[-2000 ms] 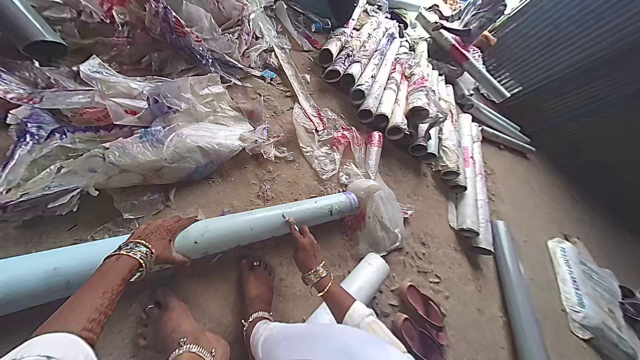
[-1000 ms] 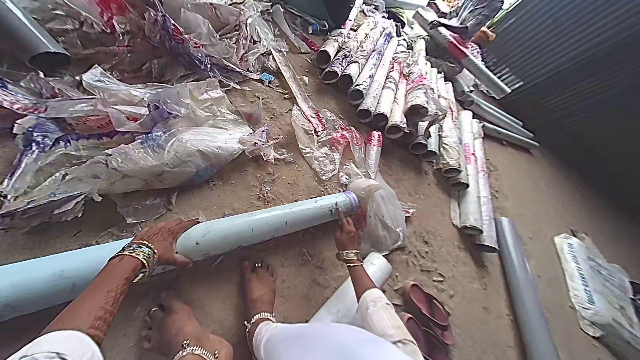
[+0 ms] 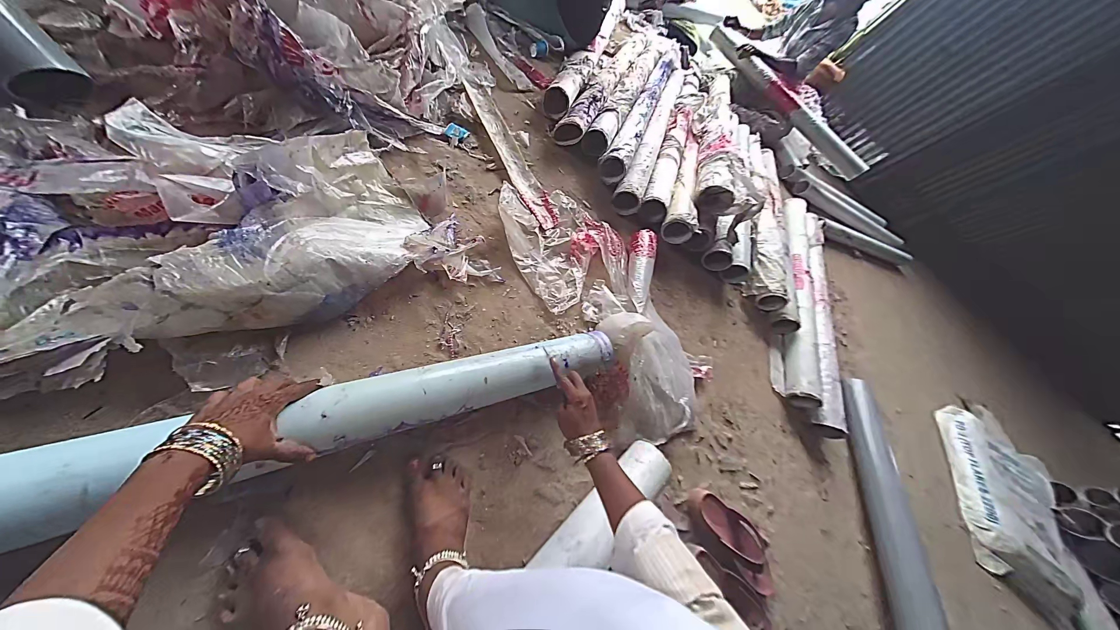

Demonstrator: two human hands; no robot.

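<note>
A long pale blue pipe [image 3: 411, 395] lies across the ground before my bare feet, running from the left edge to a crumpled clear plastic bag [image 3: 661, 376] at its far end. My left hand [image 3: 254, 418] rests over the pipe, thumb and fingers spread around its top and side. Close to the pipe's far end, my right hand [image 3: 577, 404] has its index finger raised against the near side. A purple mark rings that end. Bangles circle both wrists. Under my right forearm lies a white pipe [image 3: 595, 516].
Plastic-wrapped pipes [image 3: 643, 149] lie in a row at the upper middle. Crumpled plastic sheeting [image 3: 289, 254] spreads over the upper left. A grey pipe [image 3: 888, 507], a pair of sandals [image 3: 731, 534] and a printed white sack [image 3: 1006, 499] lie at right, near a corrugated metal wall [image 3: 989, 114].
My right hand went from the top of the pipe to its far end, then drew back slightly to the near side. My left hand has stayed on the pipe.
</note>
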